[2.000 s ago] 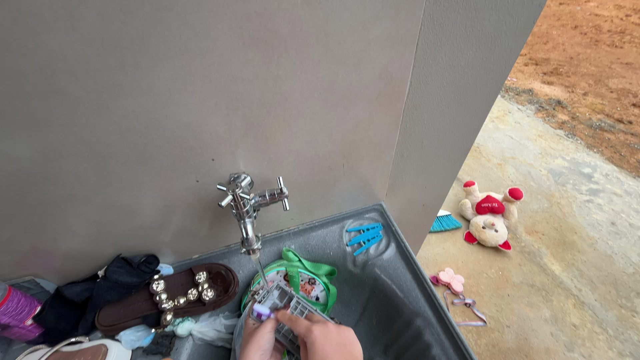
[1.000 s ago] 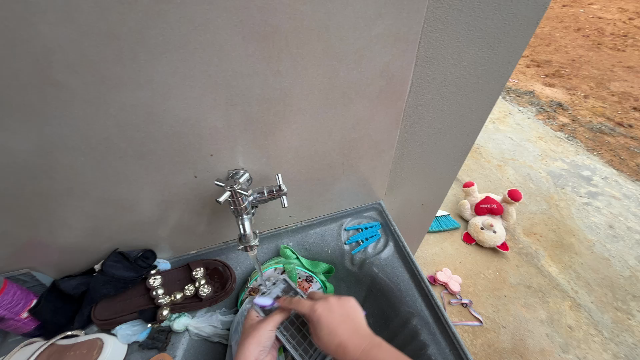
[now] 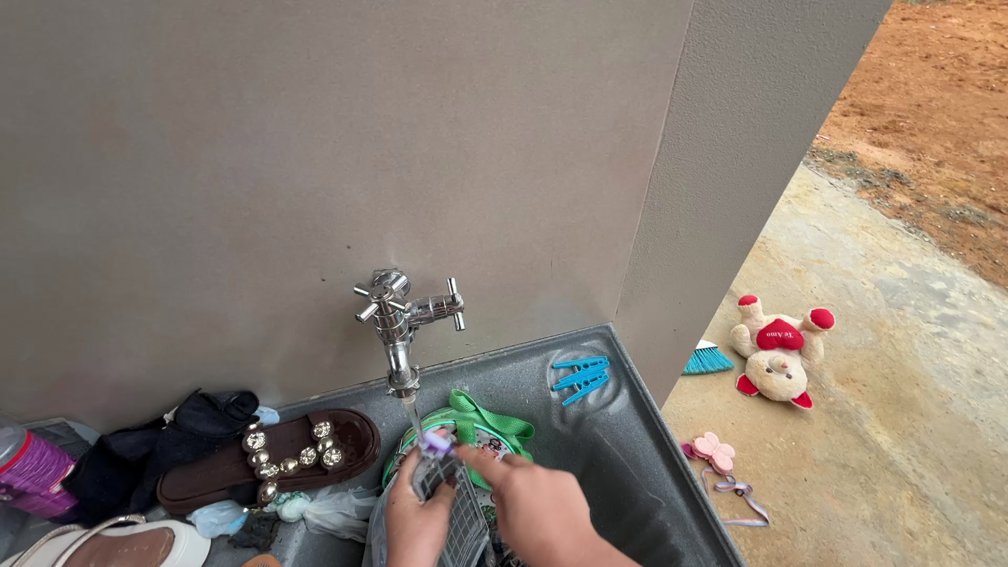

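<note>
My left hand [image 3: 419, 504] grips a clear grid-patterned plastic case [image 3: 457, 516] at the sink. Water runs from the chrome tap [image 3: 400, 354] onto a small purple and white item [image 3: 435, 445] at the case's upper end. My right hand [image 3: 535, 496] is at the right of the case, its index finger extended against the purple item. Behind both hands lies a round bag with green straps [image 3: 488, 421] and a printed pattern, partly hidden by them.
Blue clothespins [image 3: 583, 376] lie on the sink's corner [image 3: 614, 346]. At left are a brown sandal with metallic beads [image 3: 268, 461], dark cloth [image 3: 157, 453], a white sandal [image 3: 118, 547] and purple cord [image 3: 35, 472]. On the ground lie a teddy bear [image 3: 776, 358], a blue-bristled brush [image 3: 707, 360] and a pink flower-shaped item [image 3: 714, 453].
The case has been turned steeper beneath the running water. My right hand has shifted from over the case to its right side, with the index finger now at the purple item.
</note>
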